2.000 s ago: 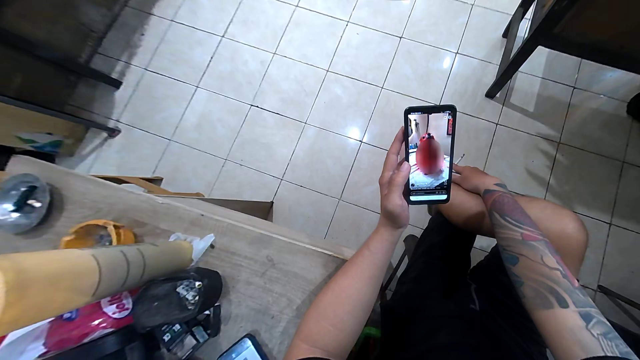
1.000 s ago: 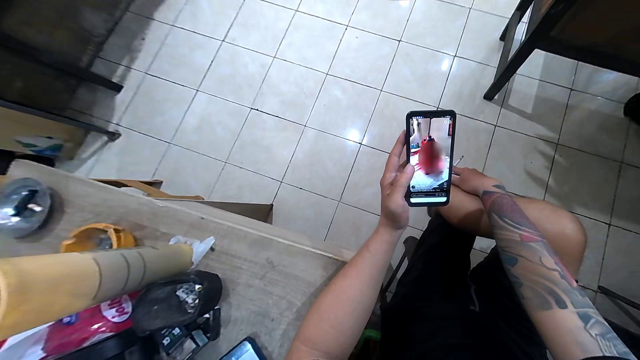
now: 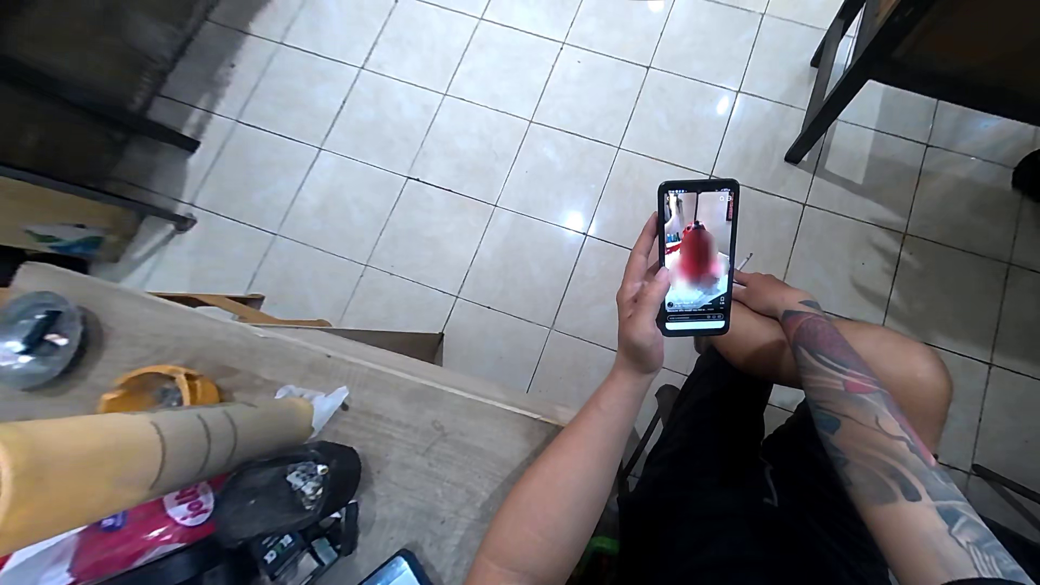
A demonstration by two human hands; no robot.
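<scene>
My left hand holds a smartphone in a dark case upright, with the thumb along its left edge. The lit screen shows a picture with a blurred red figure. My right hand rests on my crossed leg, just right of the phone's lower half, and is partly hidden behind it. A thin white cigarette-like stick pokes up from the fingers of that hand. The forearm above my right hand is tattooed.
On the wooden table at left lie a yellow roll, an orange ashtray-like dish, a round clear container, a black tray-like object, a red package and another phone. Dark furniture legs stand at upper right.
Compared with two seconds ago, the held phone sits slightly lower in the view. Both hands keep their places otherwise.
</scene>
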